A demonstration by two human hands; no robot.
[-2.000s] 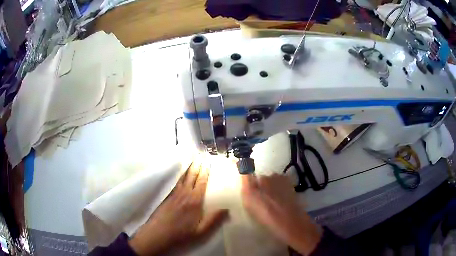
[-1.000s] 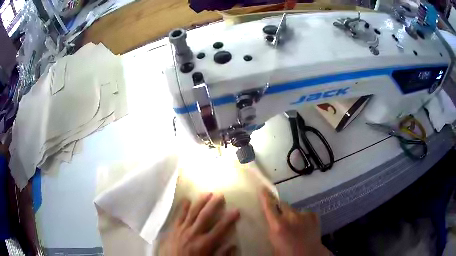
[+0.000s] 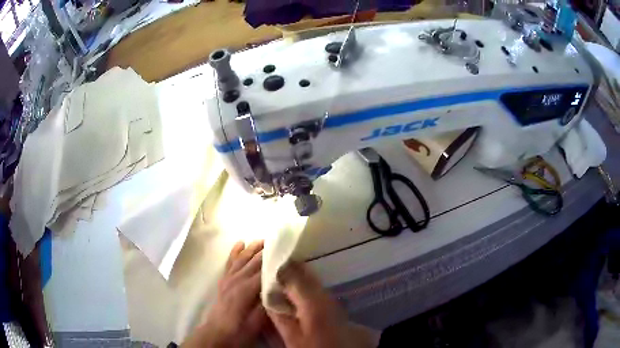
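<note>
A cream garment panel (image 3: 160, 306) lies in front of and under the needle area, with a whiter lining piece (image 3: 160, 234) folded over on its left. My left hand (image 3: 238, 299) lies on the panel below the needle, fingers toward the machine; whether it grips cloth is unclear. My right hand (image 3: 309, 309), slightly blurred, holds a raised, folded edge of the cream cloth (image 3: 277, 272). The white sewing machine (image 3: 381, 102) stands over the work. The presser foot (image 3: 272, 194) is partly lost in the lamp glare.
Black shears (image 3: 398, 204) lie right of the needle. A tan cone (image 3: 445, 153) lies under the machine arm, with small scissors (image 3: 534, 190) further right. Stacked cream panels (image 3: 88, 143) lie at left. Dark fabric (image 3: 306, 10) lies behind the machine.
The view has shifted. My right hand has moved left toward my left hand and now holds a folded-up cloth edge. The cloth lay flatter under my hands before.
</note>
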